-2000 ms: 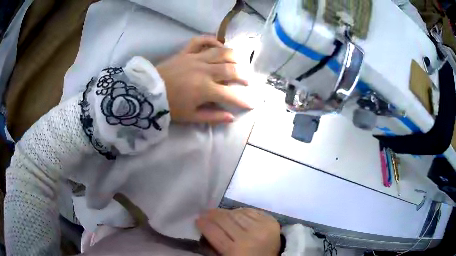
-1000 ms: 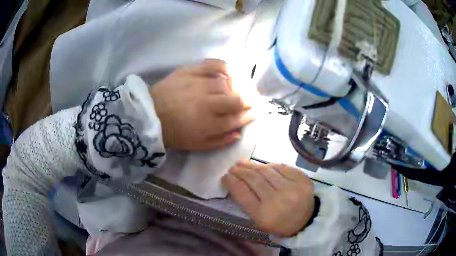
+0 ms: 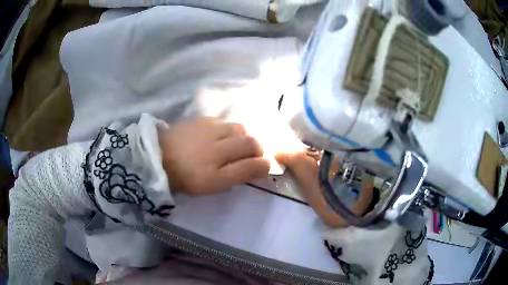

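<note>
A pale grey-white garment panel [image 3: 139,61] spreads left of and beyond the sewing machine head [image 3: 334,89]. My left hand [image 3: 214,156] lies on the panel's near part, fingers curled together by the lamp-lit needle area. My right hand [image 3: 317,183] is partly behind the curved metal guard [image 3: 328,195], fingertips at a small pale cloth edge [image 3: 276,168] beside my left fingertips. Glare hides the needle and what the fingertips pinch.
A brown cloth pad [image 3: 395,61] is tied on the machine head. Brown cloth [image 3: 42,83] hangs at the left. Thin coloured sticks [image 3: 438,222] lie at the right. A graduated strip [image 3: 223,259] runs along the front table edge.
My right hand has moved from the front of the table up beside the needle, behind the guard. My left hand has moved nearer to me. The panel's near edge no longer hangs at the table front.
</note>
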